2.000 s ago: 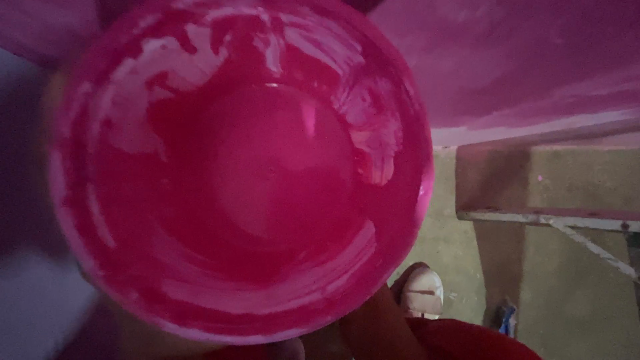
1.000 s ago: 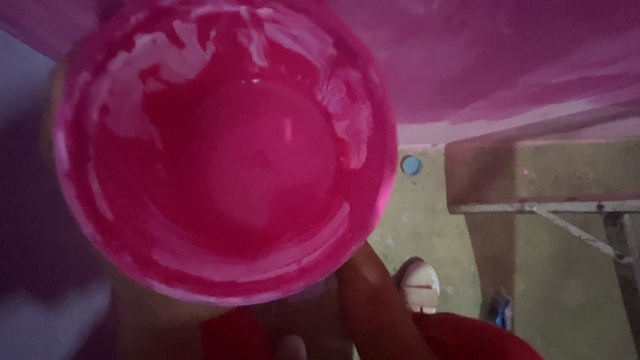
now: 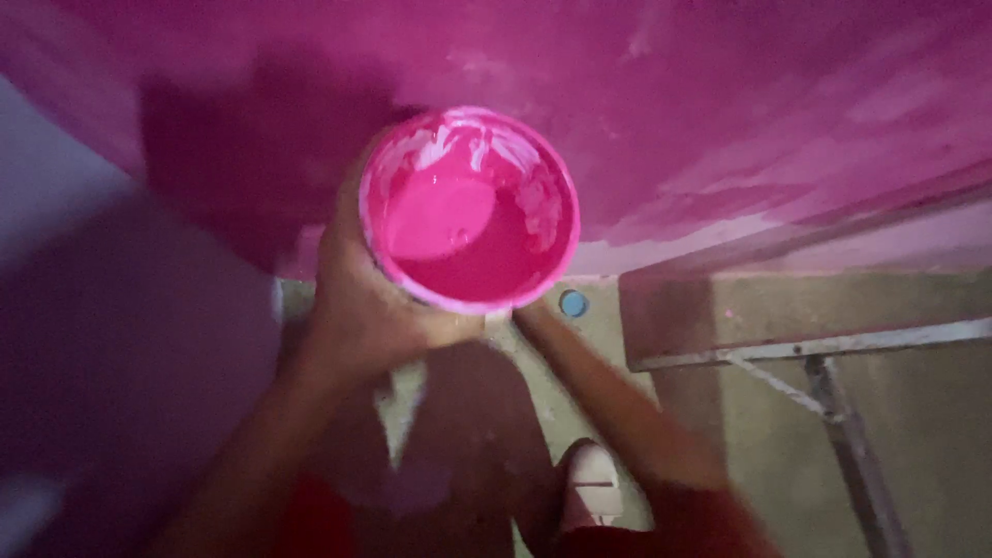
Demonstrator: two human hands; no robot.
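A round tub of bright pink paint is held up in front of me, its open top facing the camera. Wet paint coats its inner wall and pools inside. My left hand wraps the tub's left and lower side, the thumb along its lower edge. From the lower right my right forearm reaches up to the tub's underside, and the tub hides most of my right hand. What its fingers do cannot be seen. Behind the tub stands a wall painted pink, with uneven streaks and paler patches low down.
On the floor by the wall's foot lies a small blue round object. A metal-legged bench or table frame stands at the right. My shoe shows below. A bluish-purple surface fills the left side.
The tub has moved away from the camera and looks much smaller against the wall. Both forearms and my left hand have come into fuller view.
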